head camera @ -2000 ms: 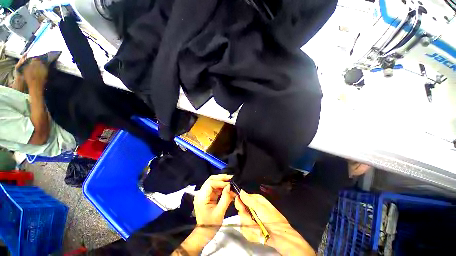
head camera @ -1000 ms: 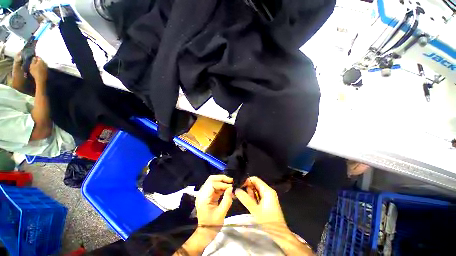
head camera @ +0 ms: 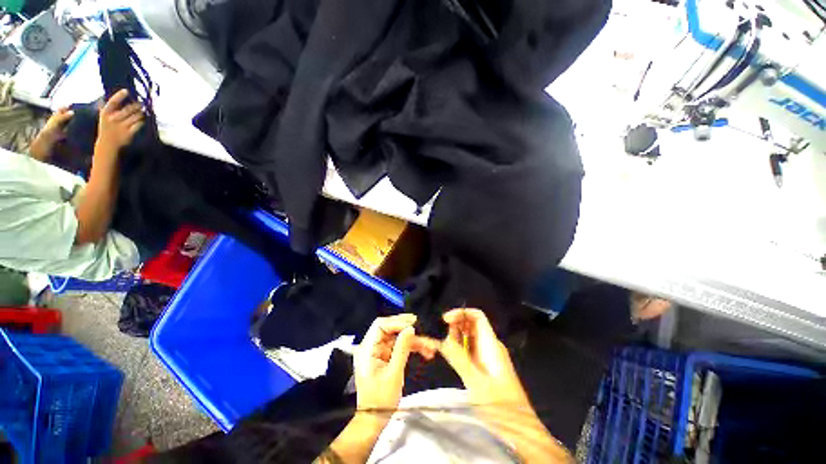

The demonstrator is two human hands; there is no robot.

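A large black garment (head camera: 453, 136) lies heaped on the white table and hangs over its front edge toward my lap. My left hand (head camera: 385, 362) has its fingertips pinched at the garment's lower hanging part. My right hand (head camera: 480, 358) is beside it, fingers curled, with a bit of the yellow-handled tool (head camera: 466, 342) showing between them; the rest of the tool is hidden. The fingertips of both hands are close together. Whether a thread is between them is too small to tell.
A blue bin (head camera: 204, 335) with black and white pieces stands left of my lap, a cardboard box (head camera: 369, 239) behind it. Blue crates stand at lower left (head camera: 77, 399) and lower right (head camera: 643, 399). A sewing machine (head camera: 779, 100) is at right. A person in pale green (head camera: 45, 213) handles black fabric at left.
The yellow tool lay along my right palm earlier; now it is mostly hidden in the fingers. My right hand has risen slightly. The neighbour's hands have moved right and up.
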